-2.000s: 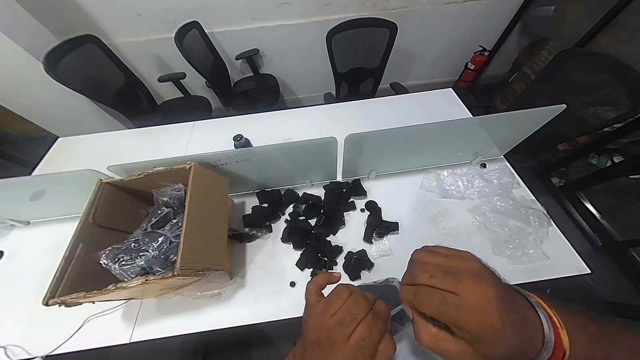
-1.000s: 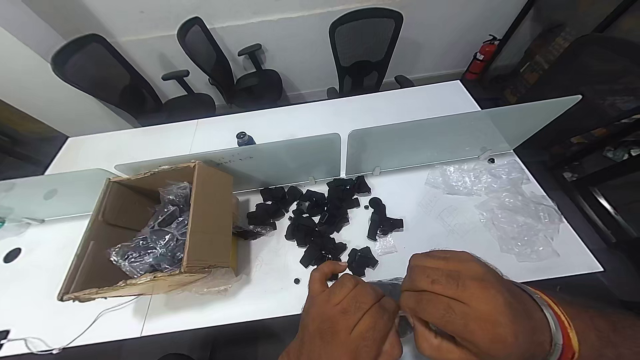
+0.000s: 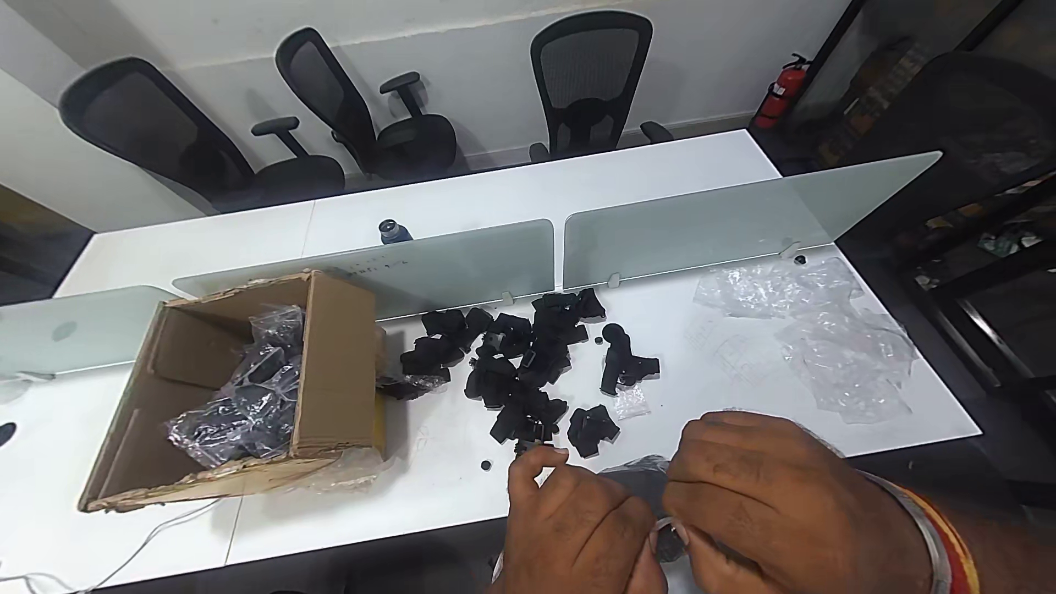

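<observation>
My left hand (image 3: 577,524) and my right hand (image 3: 767,503) are close together at the bottom of the view, fingers curled on a clear plastic bag (image 3: 643,472) with something dark in it. Most of the bag is hidden by the hands. Beyond them lies a pile of black strap-like parts (image 3: 528,355) on the white table. One separate black folded piece (image 3: 591,429) lies just past my left hand, and another black part with a round end (image 3: 623,359) lies to the right of the pile, beside a small clear packet (image 3: 631,402).
An open cardboard box (image 3: 338,371) with plastic-wrapped dark items (image 3: 256,396) stands at left. Empty clear plastic bags (image 3: 825,330) lie at right. Frosted glass dividers (image 3: 701,214) cross the white table (image 3: 429,487). A dark bottle (image 3: 394,231) stands behind them; office chairs (image 3: 590,82) are beyond.
</observation>
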